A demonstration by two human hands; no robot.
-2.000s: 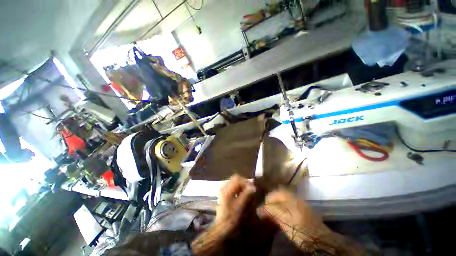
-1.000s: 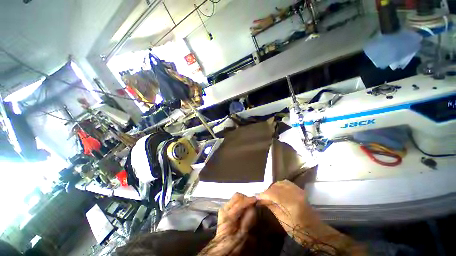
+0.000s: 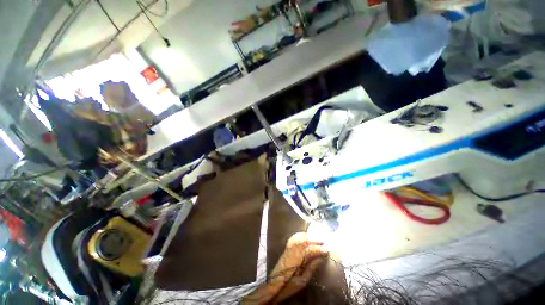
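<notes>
My left hand (image 3: pixel 294 265) is blurred at the bottom middle, its fingertips close to the glare at the needle. Brown cloth (image 3: pixel 332 285) shows beside it, but the grip is unclear. I cannot make out my right hand. Flat brown panels (image 3: pixel 218 223) lie on the table left of the machine head, with a white strip between them. The white Jack sewing machine (image 3: pixel 382 158) reaches in from the right. Lamp glare hides the needle and presser foot.
Red-handled scissors (image 3: pixel 418 209) and a yellow handle (image 3: pixel 441 196) lie under the arm. A yellow round device (image 3: pixel 116 245) stands left beside a black-and-white roll (image 3: pixel 60 253). Light blue cloth (image 3: pixel 409 44) is behind the machine. Dark hair strands cross the bottom edge.
The view has moved closer to the machine. My left hand has moved from the table's front edge up beside the needle. My right hand no longer shows clearly.
</notes>
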